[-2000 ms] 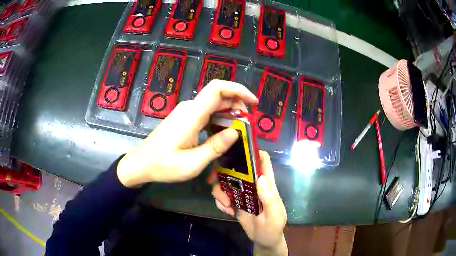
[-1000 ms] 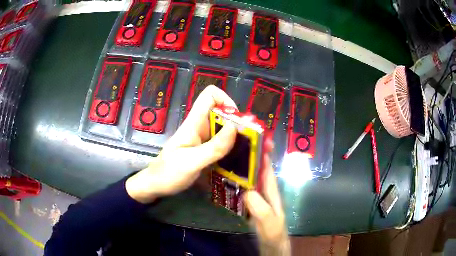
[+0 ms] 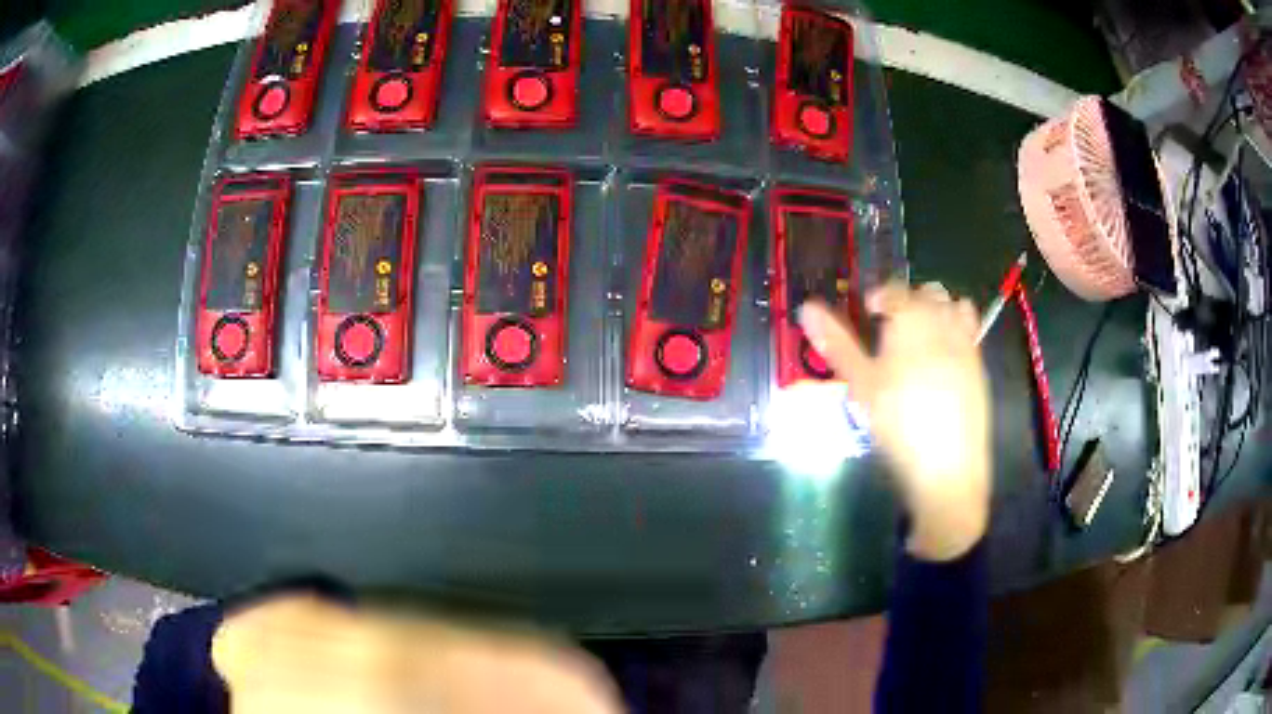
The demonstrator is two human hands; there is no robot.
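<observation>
Red phones lie face down in the pockets of a clear blister tray (image 3: 537, 435), in two rows with every pocket filled. Dark batteries with gold print show in their backs. My right hand (image 3: 921, 398) is blurred over the tray's right edge, fingers apart, fingertips at the lower right phone (image 3: 813, 258); contact is unclear, and I see nothing held in it. My left hand (image 3: 419, 663) is a blurred shape cut off by the bottom edge; its fingers and any contents cannot be made out. The upper right phone (image 3: 815, 84) lies in its pocket.
A pink fan (image 3: 1081, 198) stands on the dark green bench mat (image 3: 558, 537) at right. Red pens (image 3: 1039, 377), a small dark block (image 3: 1089, 484), cables and a white power strip (image 3: 1180, 433) lie near it. A bright glare covers the tray's lower right corner.
The phone held in both hands is gone from them, and the upper right pocket, earlier vacant, holds a phone. My hands have separated, right to the tray's right side, left down to the bottom edge.
</observation>
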